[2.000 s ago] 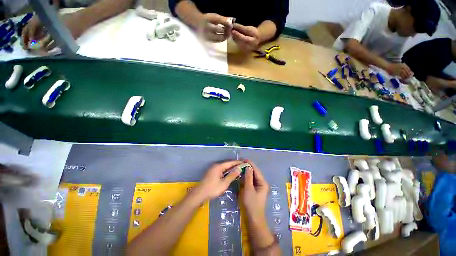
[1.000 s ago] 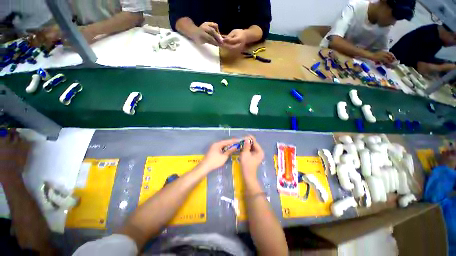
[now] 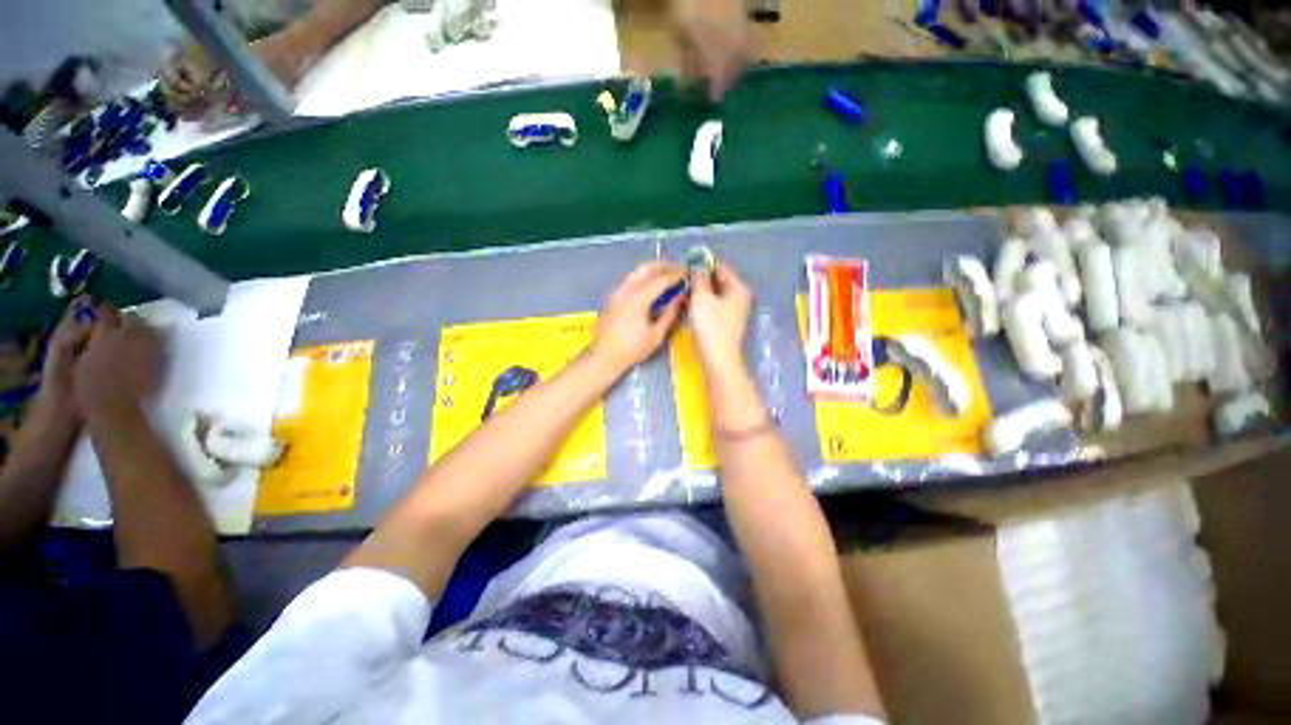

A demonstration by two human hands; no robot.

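My left hand [image 3: 640,315] holds a small blue battery pack [image 3: 670,296] over the back part of the grey-and-yellow printed sheet [image 3: 371,425]. My right hand [image 3: 719,309] is close beside it, its fingers on a small green and whitish piece [image 3: 699,261], which looks like a circuit board. Fingers hide much of both pieces, and I cannot tell how they are joined.
A green belt [image 3: 467,198] behind carries white housings, some with blue inside, and blue batteries. A heap of white housings [image 3: 1133,319] and a red-orange packet [image 3: 840,329] lie right. A carton [image 3: 927,623] is lower right. Another worker's hands [image 3: 106,361] are left; a hand [image 3: 712,50] reaches over the belt.
The view has tilted down, showing more of my shirt and the carton. A part-filled housing now lies on the belt near the opposite worker's hand. My hands still hold the small pieces together.
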